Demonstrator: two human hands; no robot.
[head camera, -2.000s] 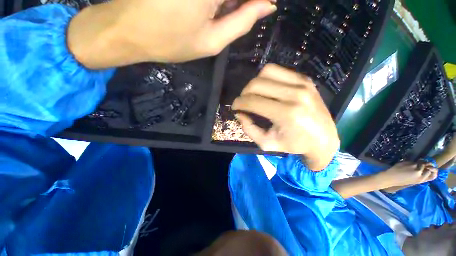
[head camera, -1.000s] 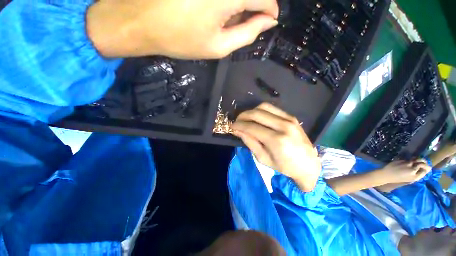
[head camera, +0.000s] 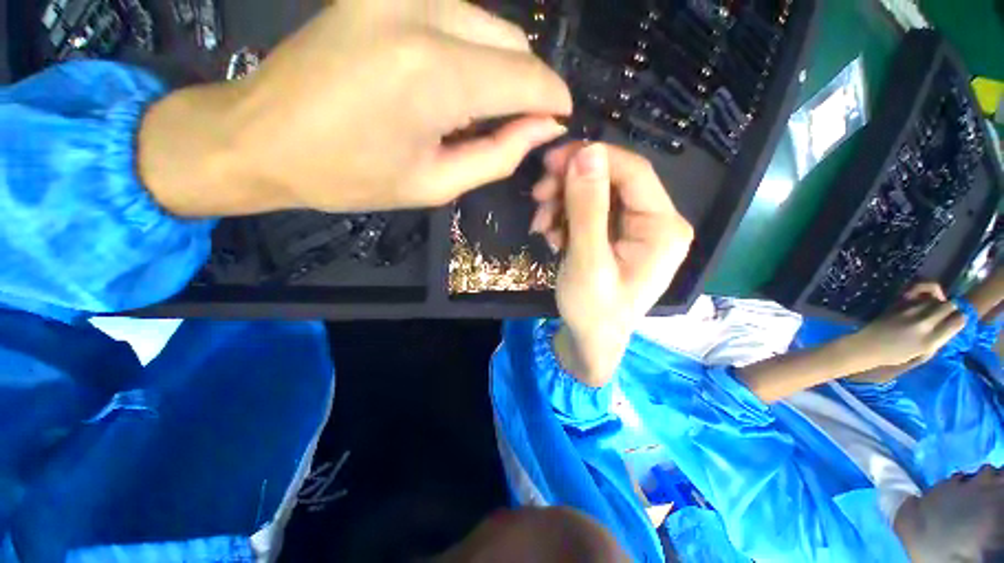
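My left hand (head camera: 341, 116) reaches in from the left above the black tray (head camera: 705, 258), thumb and finger pinched on what looks like a dark housing end, hardly visible against the tray. My right hand (head camera: 622, 236) is just right of its fingertips, thumb tip against the curled fingers; any pin there is too small to tell. A gold pin pile (head camera: 490, 269) lies in the near corner beside the divider. Black housings with gold dots (head camera: 661, 72) lie in rows in the far right compartment. Loose black housings (head camera: 352, 236) lie in the left compartment, partly hidden by my left hand.
A small clear bag (head camera: 828, 116) lies on the green bench top (head camera: 776, 198) right of the tray. Another black tray (head camera: 914, 187) of loose parts is farther right. A neighbour's forearms and hands (head camera: 903, 335) in blue sleeves are at its near edge.
My right hand has moved up from the pin pile to my left fingertips. My left hand sits lower and slightly further left in the picture. The view has shifted a little.
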